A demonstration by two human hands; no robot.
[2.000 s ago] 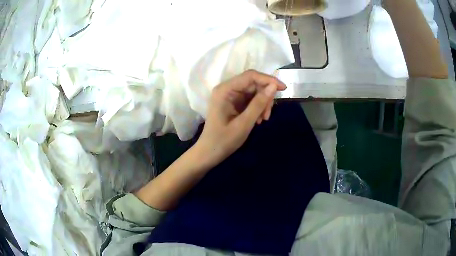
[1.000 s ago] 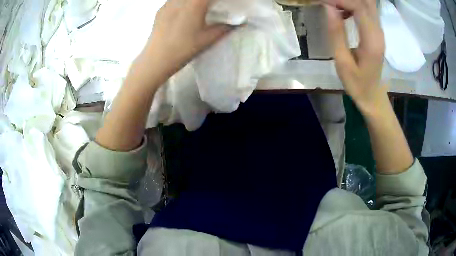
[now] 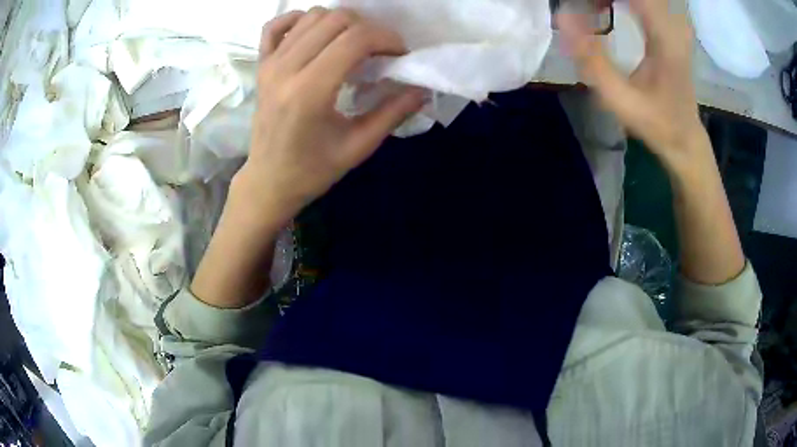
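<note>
A crumpled off-white garment [image 3: 472,44] lies at the top centre, its lower edge hanging over the table edge above the dark lap cloth. My left hand [image 3: 328,105] grips a fold of it between thumb and fingers. My right hand [image 3: 642,83] is blurred, to the right of the garment over the machine table, thumb and fingers apart; its fingertips are partly cut by the top edge. A bit of the machine bed's dark outline [image 3: 603,19] shows beside it. The needle area is out of view.
White pads [image 3: 730,39] lie at the upper right on the table [image 3: 734,94], with part of black-handled scissors [image 3: 789,87] at the right rim. More cream garments [image 3: 61,253] are heaped at left. A clear plastic bag [image 3: 644,257] is below the table.
My left hand now holds the garment and has drawn it towards the lap. My right hand came in from the upper right and moved slightly right. The view has shifted down.
</note>
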